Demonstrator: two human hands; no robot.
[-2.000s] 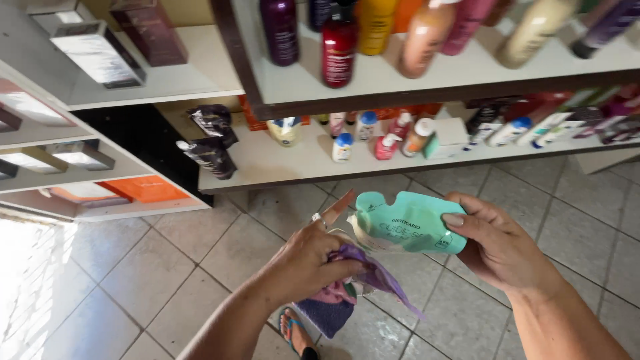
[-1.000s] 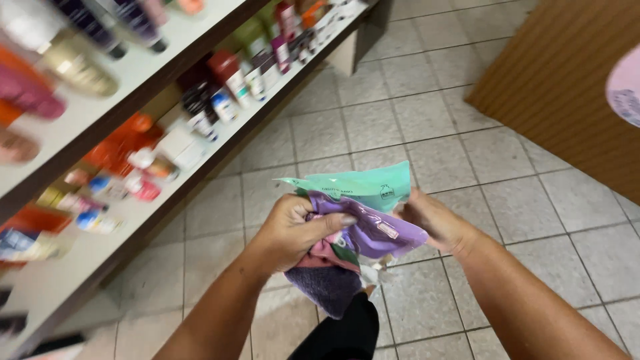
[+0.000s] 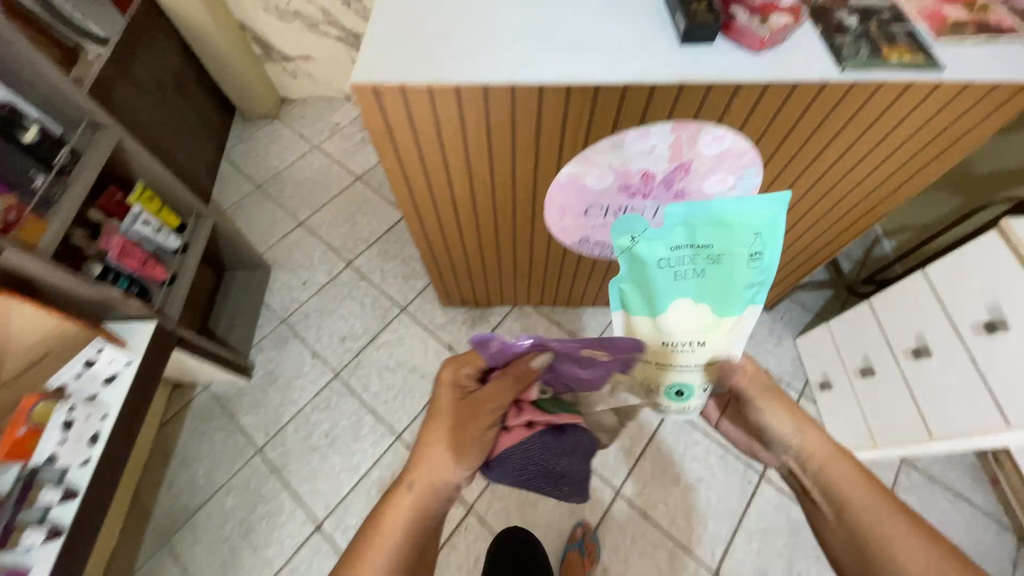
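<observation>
My left hand (image 3: 472,416) grips a purple plastic pouch (image 3: 580,362) together with a bundle of cloth: a pink piece (image 3: 528,424) and a dark, ribbed one (image 3: 544,468) hanging below. A crumpled, translucent beige piece (image 3: 616,408) dangles beside them. In my right hand (image 3: 748,412) is a mint-green and white O Boticário refill pouch (image 3: 694,296), upright with its printed front toward me, pinched at its lower right corner. The two pouches are close side by side; whether they touch is unclear.
Ahead stands a counter with a white top (image 3: 520,44), slatted wood front (image 3: 480,200) and round pink sign (image 3: 624,160). A black box (image 3: 694,18) and a red package (image 3: 762,20) lie on it. Product shelves (image 3: 184,264) are at left, white drawers (image 3: 904,344) at right. Tiled floor (image 3: 280,416) lies below.
The view has swung from the shelves to the counter. The green pouch, behind the purple one a second ago, is now upright to its right in my right hand.
</observation>
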